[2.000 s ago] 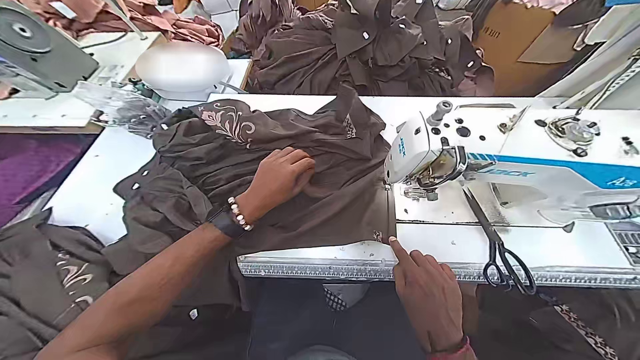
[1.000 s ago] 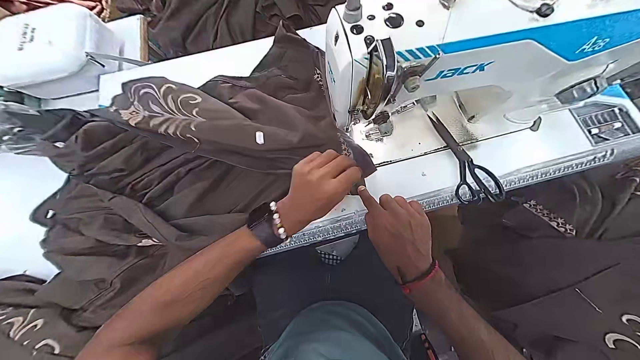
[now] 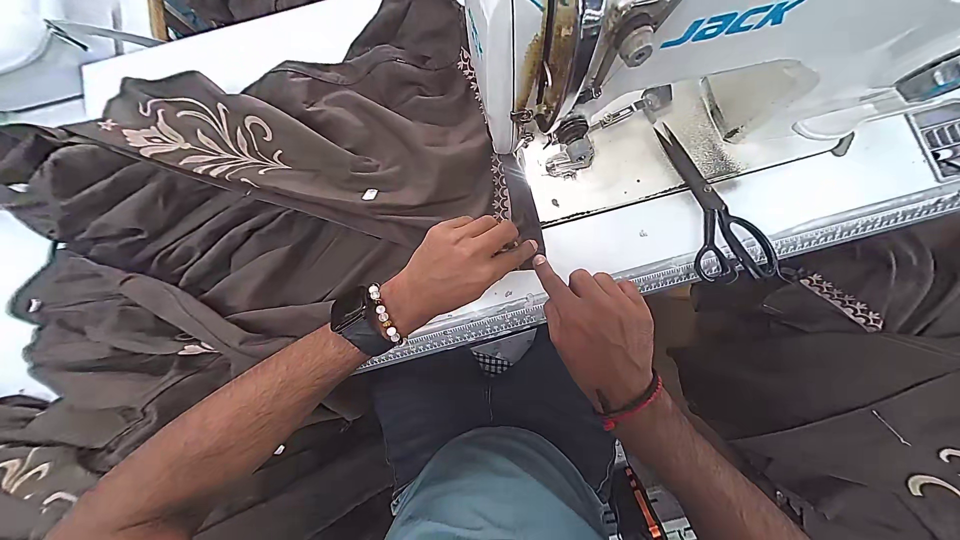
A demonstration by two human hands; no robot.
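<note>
Brown embroidered fabric [image 3: 330, 150] spreads over the white sewing table, its patterned edge running beneath the head of a Jack sewing machine [image 3: 720, 45]. My left hand [image 3: 457, 262], with a watch and beaded bracelet at the wrist, pinches the fabric's near corner between thumb and fingers, just in front of the presser foot [image 3: 571, 154]. My right hand [image 3: 600, 322] has its index fingertip at that same corner, the other fingers curled; whether it grips any cloth is unclear. Black-handled scissors [image 3: 712, 210] lie on the table right of the presser foot.
A measuring tape [image 3: 675, 275] runs along the table's front edge. More brown fabric [image 3: 825, 375] with embroidery hangs at the right, below the edge. Folds of brown cloth [image 3: 150, 315] cover the left side. Part of a white machine [image 3: 37, 45] stands at the upper left.
My left hand has moved from lying on the middle of the fabric to its near corner, beside my right fingertip. The view has moved closer to the machine.
</note>
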